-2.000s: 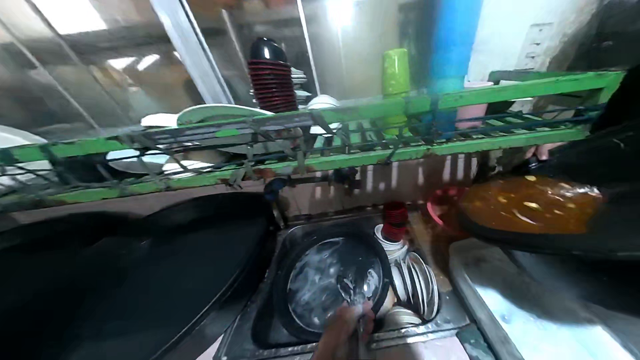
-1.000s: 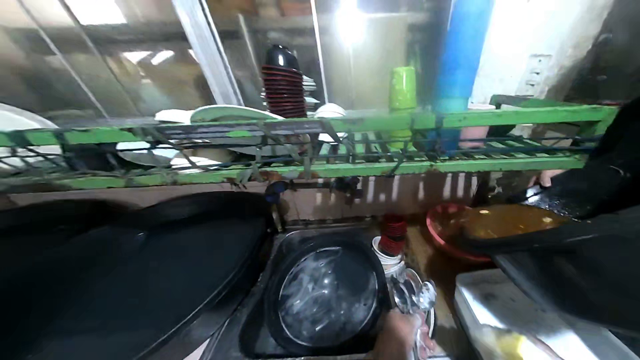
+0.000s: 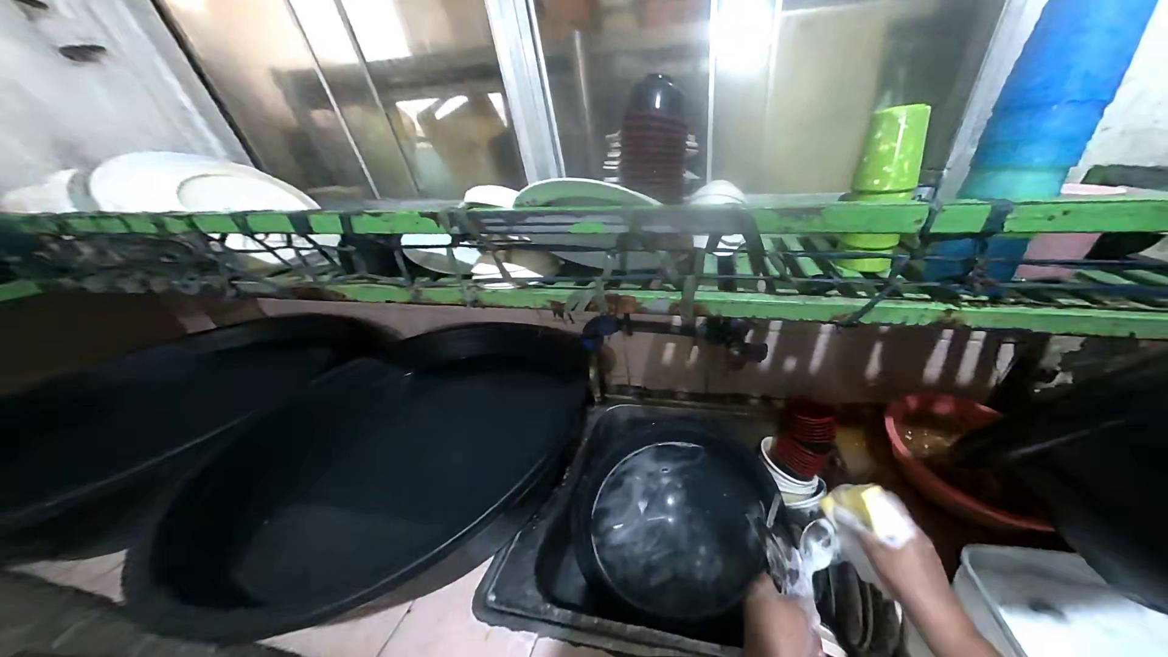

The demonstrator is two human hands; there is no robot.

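My left hand (image 3: 780,620) grips several soapy metal utensils (image 3: 787,557), seemingly spoons or forks, over the right edge of a round black basin (image 3: 680,529). Cloudy water lies in that basin, which sits in the sink. Just to the right, my right hand (image 3: 890,538) holds a yellow sponge (image 3: 862,509) covered in white suds. Behind the hands stand stacked white bowls (image 3: 789,479) with a stack of red cups or bowls (image 3: 808,438) on them. Plates (image 3: 853,607) stand on edge below my right hand, partly hidden by it.
Large black tubs (image 3: 392,484) fill the left. A green metal rack (image 3: 566,297) with plates, bowls and cups crosses above the sink. A red basin (image 3: 967,484) with brownish liquid and a white container (image 3: 1068,593) are at the right. A dark shape, possibly another person's sleeve, covers the far right.
My right hand with the yellow sponge has come in beside the left hand, which holds the utensils. The dark tub of orange-brown liquid tilted at the right earlier no longer shows its contents.
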